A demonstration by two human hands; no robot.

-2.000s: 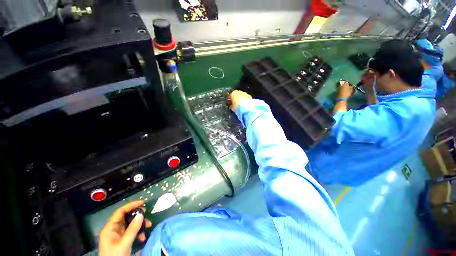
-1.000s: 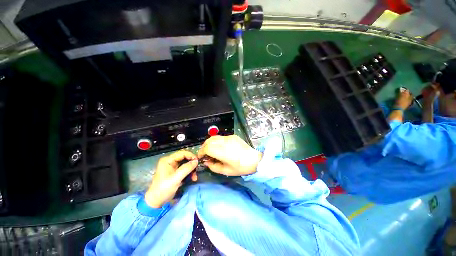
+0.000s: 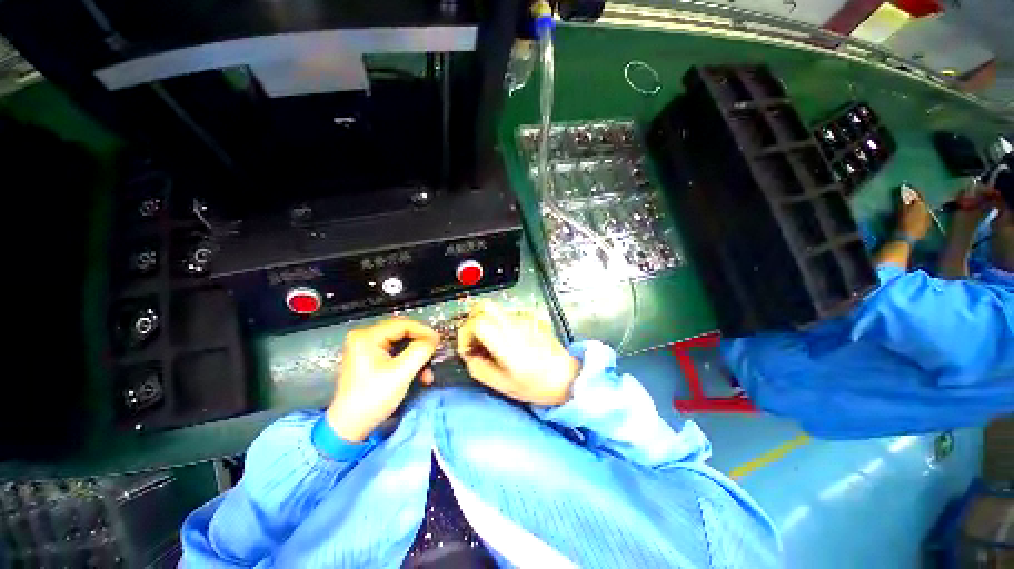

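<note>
My left hand [image 3: 380,372] is in front of the press panel, fingers curled and pinched around a small black housing that is mostly hidden and blurred. My right hand [image 3: 517,356] is close beside it on the right, fingers bent in at the same spot. Whether it holds a tiny part cannot be told. Tiny pale and gold pins [image 3: 489,302] are scattered on the green bench around and behind the fingertips.
The black press [image 3: 367,239] stands behind my hands, with red buttons [image 3: 304,300]. A black tray [image 3: 211,383] with several units is left. A clear blister tray [image 3: 606,200], air hose [image 3: 548,122] and stacked black trays [image 3: 778,211] are right. Another worker [image 3: 867,356] sits far right.
My right hand has come back from the clear tray to meet my left hand in front of the press. Over the last second both hands stay together, with small finger shifts. The view has turned left.
</note>
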